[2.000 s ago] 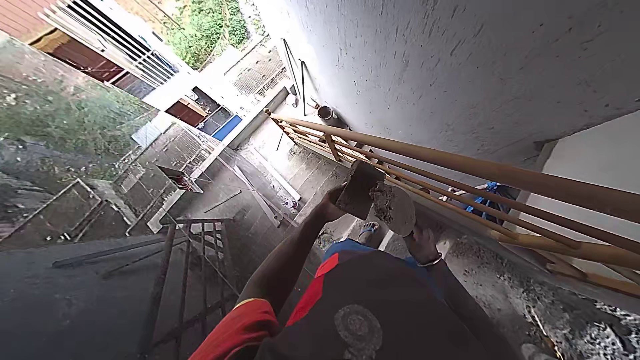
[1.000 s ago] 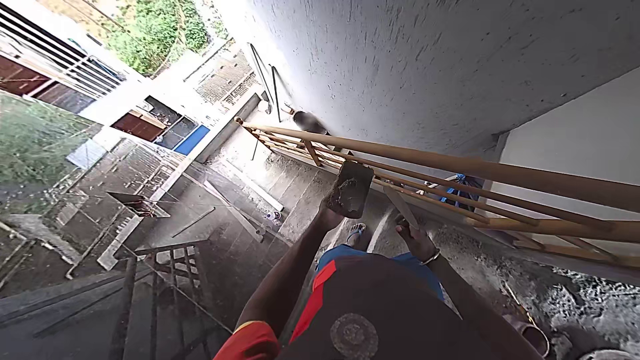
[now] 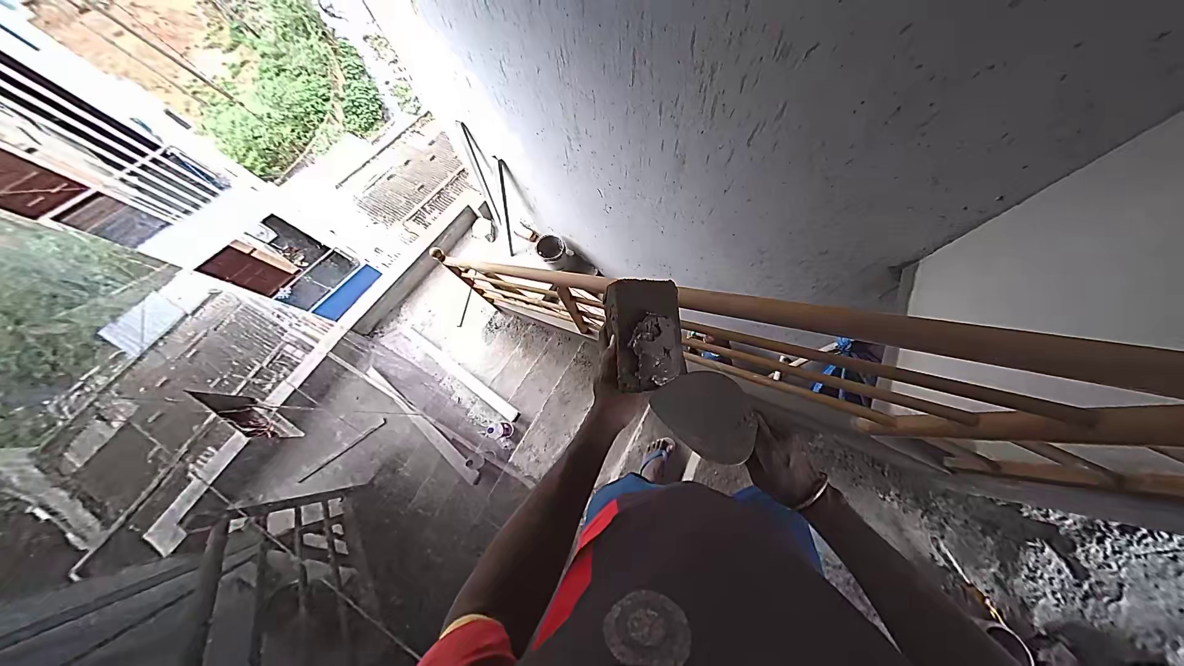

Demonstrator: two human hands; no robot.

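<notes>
My left hand grips a dark rectangular brick or block by its lower left side, raised in front of my chest. A lump of grey mortar sticks to its face. My right hand is closed at the edge of a rounded, flat trowel blade; the handle is hidden by the hand. The blade lies just below and right of the block, its upper left edge close to the block's lower corner. A bracelet circles my right wrist.
A yellow-brown stair railing runs just beyond my hands, beside a grey plastered wall. Concrete steps descend on the left. A bucket stands by the wall. Rough rubble lies at right, and a metal frame at lower left.
The trowel blade, seen nearly edge-on a second ago, now shows its broad flat face. It has come closer to the block, from which it was farther apart then.
</notes>
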